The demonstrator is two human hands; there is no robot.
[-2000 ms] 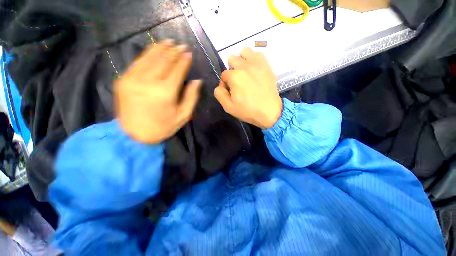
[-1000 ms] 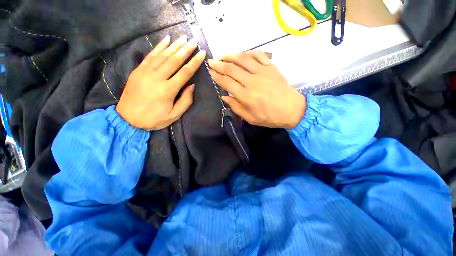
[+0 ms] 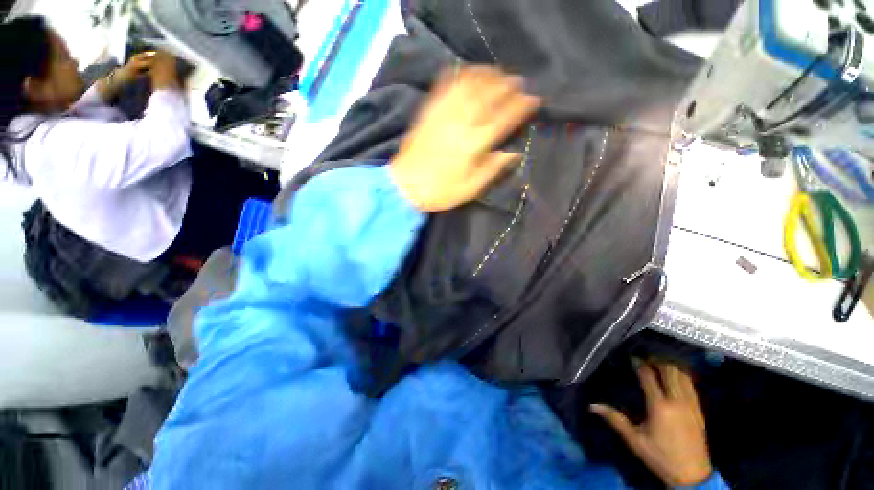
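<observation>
The dark grey garment (image 3: 613, 211) with yellowish stitch lines lies over the machine table and hangs toward my lap. My left hand (image 3: 467, 139), slightly blurred, is over its upper left part with fingers apart; whether it touches the cloth is hard to tell. The zip edge runs down the garment's right side, and a loose zip end (image 3: 609, 335) curves at its lower corner. The sewing machine head (image 3: 767, 86) stands at the top right, beside the cloth's edge. My right hand (image 3: 671, 421) is below the table edge, fingers spread, with nothing visible in it.
Scissors with yellow and green handles (image 3: 807, 239) and black snips (image 3: 847, 299) lie at the right. A small brown piece (image 3: 747, 265) is on the white table. A ruler strip (image 3: 767, 354) follows the front edge. A person in white (image 3: 125, 172) sits at the left by another machine.
The view has swung left, showing the neighbouring person and the machine head. My right hand has left the zip edge and dropped below the table edge. My left hand is higher up on the garment.
</observation>
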